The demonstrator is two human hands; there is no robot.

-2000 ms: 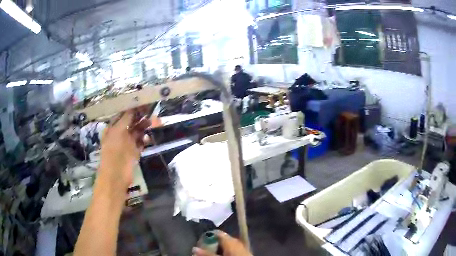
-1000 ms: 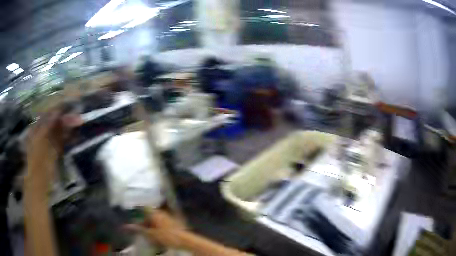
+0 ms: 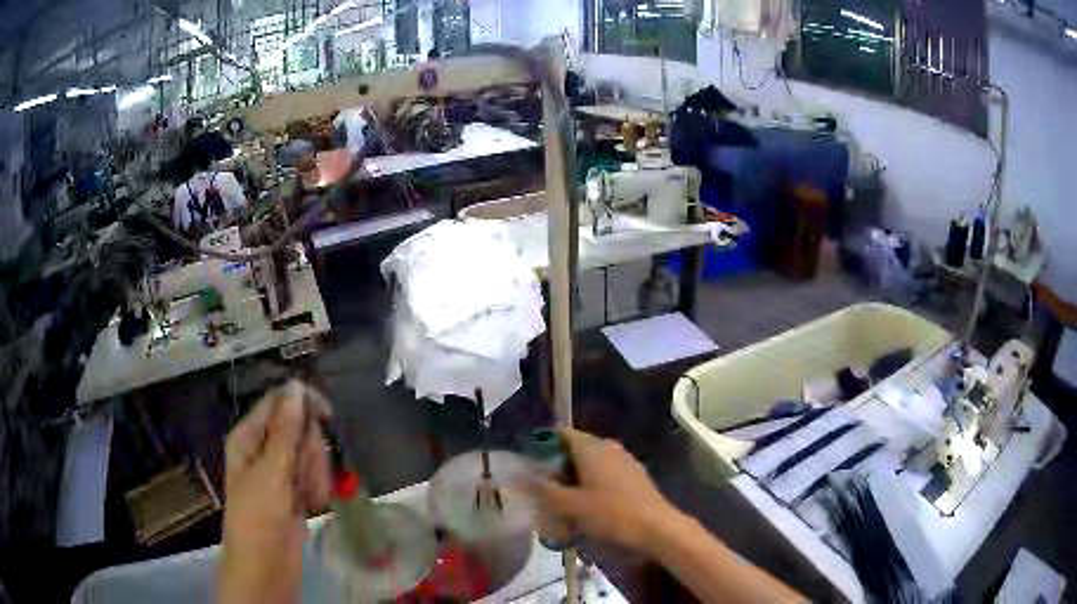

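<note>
My right hand (image 3: 614, 493) is closed around a grey-green thread cone (image 3: 548, 448) with a dark green tip, beside the pale upright pole (image 3: 560, 283) of the thread stand. An olive cone (image 3: 360, 525) with a red tip stands on a round whitish disc (image 3: 408, 555). A second disc (image 3: 455, 501), left of my right hand, carries a bare upright pin. My left hand (image 3: 274, 454) is just above and left of the olive cone, fingers drawn together. It is slightly blurred, and I cannot see whether a thread is between the fingertips.
The stand's pale overhead arm (image 3: 390, 92) reaches left, with a dark cable looping below. Red material (image 3: 443, 576) lies under the discs. A white fabric pile (image 3: 461, 301) and a machine table stand ahead. A cream tub (image 3: 815, 336) and another sewing machine (image 3: 986, 419) are right. A person (image 3: 210, 189) is far left.
My left hand has come down from the overhead arm to near the olive cone. My right hand still holds the grey-green cone, now beside the bare-pin disc. The view has swung right and back.
</note>
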